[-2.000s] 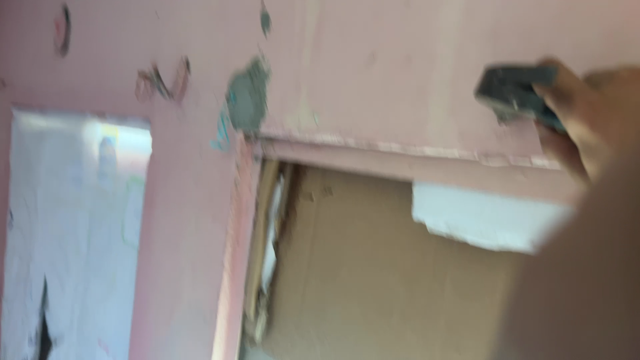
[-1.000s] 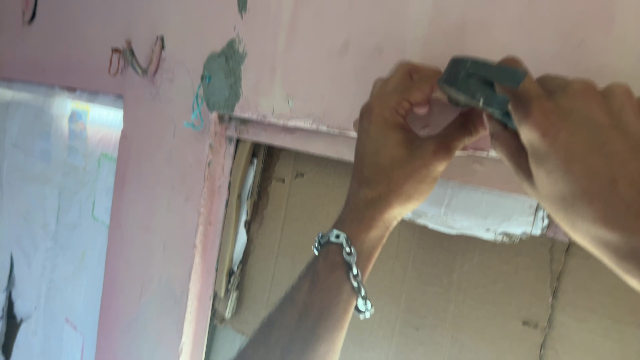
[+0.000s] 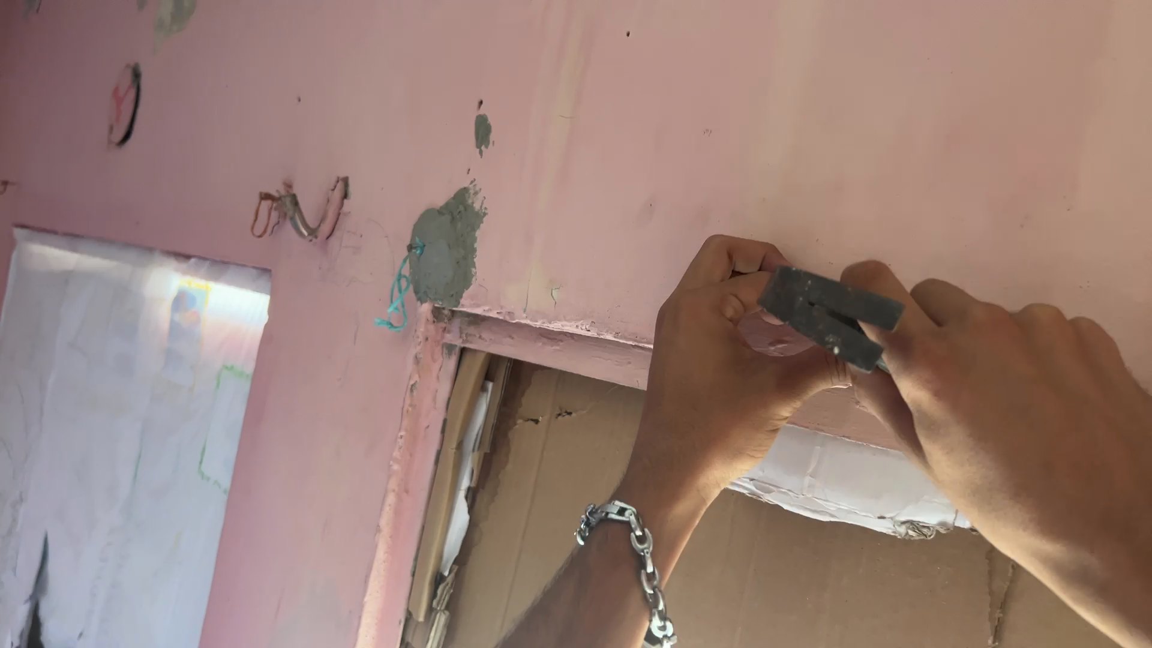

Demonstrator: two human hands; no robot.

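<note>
At the pink wall (image 3: 900, 135), just above a recess edge, both hands are close together. My right hand (image 3: 999, 396) grips a dark hammer head (image 3: 823, 315), a claw-like split showing in it; its handle is mostly hidden by the fingers. My left hand (image 3: 720, 360) is raised against the wall with thumb and fingers curled toward each other behind the hammer head. Whether something small is pinched in those fingertips cannot be seen. A chain bracelet (image 3: 643, 549) hangs on the left wrist.
Below the hands, brown cardboard (image 3: 558, 477) and a torn white sheet (image 3: 846, 477) fill the framed recess. Left of it are a grey cement patch (image 3: 445, 247) with teal string (image 3: 396, 292), a metal hook (image 3: 301, 216) and a papered opening (image 3: 117, 432).
My left hand came into view between the first and second frames and rose to the wall beside the hammer. My right hand has kept hold of the hammer throughout.
</note>
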